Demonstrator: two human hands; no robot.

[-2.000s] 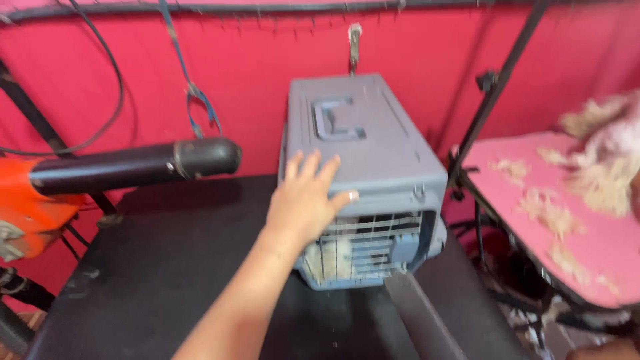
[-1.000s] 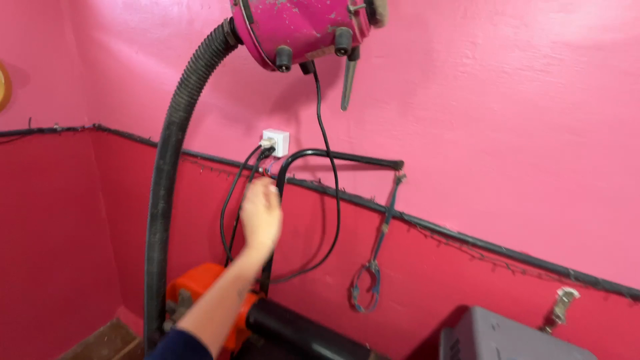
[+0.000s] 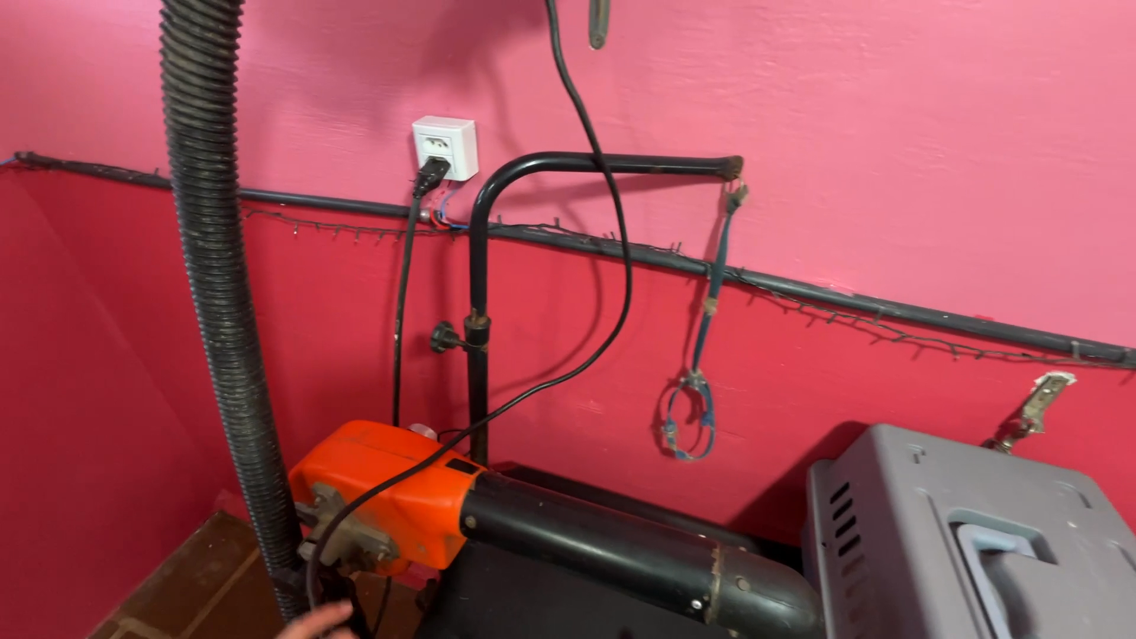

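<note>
At the bottom edge, blurred fingers of my left hand show beside the lower run of a thin black power cord; whether they hold it is hidden. The cord hangs from above, loops in front of the wall and crosses an orange blower housing. A white wall outlet has one black plug in its lower socket, while its upper socket shows bare. My right hand is out of view.
A ribbed black hose hangs at left. A black grooming arm holds a blue loop. The blower's black tube reaches toward a grey pet carrier at right, near a black tabletop.
My left hand has gone from the carrier top, past the outlet area, down to the bottom edge. Several cord ends were at the outlet a second ago; one plug is there now.
</note>
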